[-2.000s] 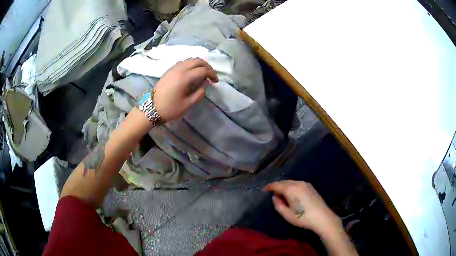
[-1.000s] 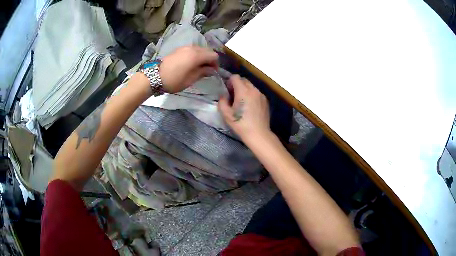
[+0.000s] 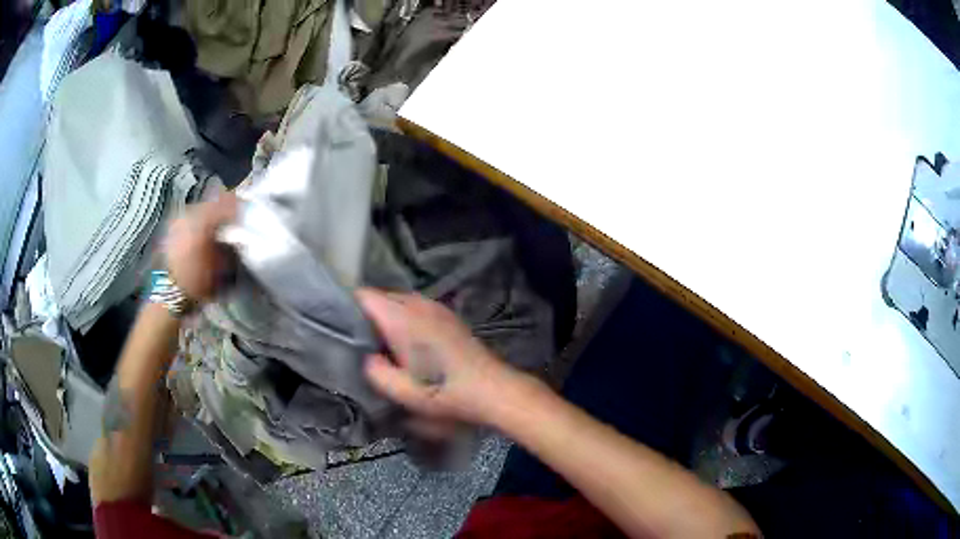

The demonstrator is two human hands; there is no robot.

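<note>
A grey garment piece [image 3: 305, 237] with a pale, shiny strip is stretched between my two hands above the crumpled heap. My left hand [image 3: 202, 251], blurred and wearing a metal watch, grips its left end. My right hand [image 3: 426, 353] grips its lower right part, thumb and fingers closed on the cloth. The garment bundle [image 3: 463, 284], grey and beige, lies under and around the held piece, left of the table. Parts of it are hidden by the held cloth.
The white table [image 3: 674, 137] with a wooden edge fills the right side; a metal machine plate [image 3: 926, 258] sits at its far right. Stacked cut panels [image 3: 105, 179] stand at left. A brown cloth pile [image 3: 263, 47] lies at the back. Speckled floor [image 3: 368, 500] shows below.
My hands were close together over the heap; they have moved apart, left and down, and now spread the grey piece between them. The table edge appears further left in view.
</note>
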